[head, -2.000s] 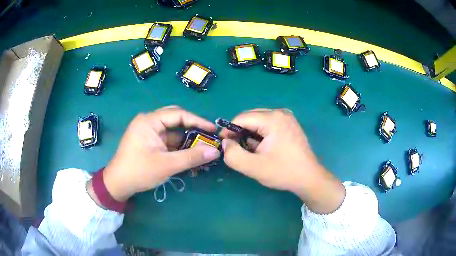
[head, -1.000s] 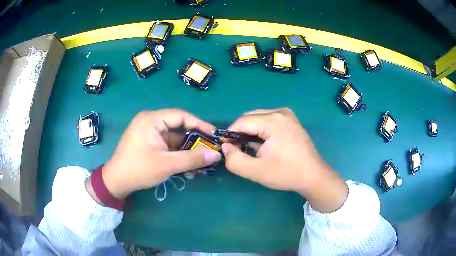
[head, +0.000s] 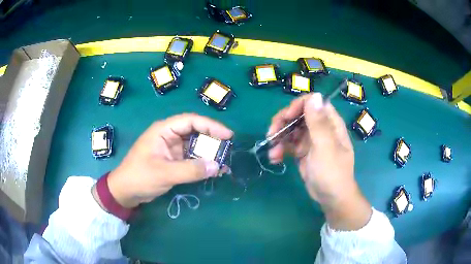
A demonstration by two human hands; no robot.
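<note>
My left hand holds a smartwatch unit between thumb and fingers, its pale square module facing up. My right hand is to the right of the unit, apart from it, and grips slim tweezers that look silvery here. The tweezers' tip points left, at a loose pale thin wire that curls below it. Whether the tips are closed on the wire is too fine to tell. Another loop of pale wire lies on the mat below my left hand.
Several similar units, such as one at upper middle, lie on the green mat around the hands. A long cardboard tray with whitish contents stands at left. Yellow tape crosses the mat beyond, with another unit behind it.
My right hand has moved away from the unit to the right and turned upward with the tweezers. A curled wire now shows at their tip. The held unit's pale module is now more exposed.
</note>
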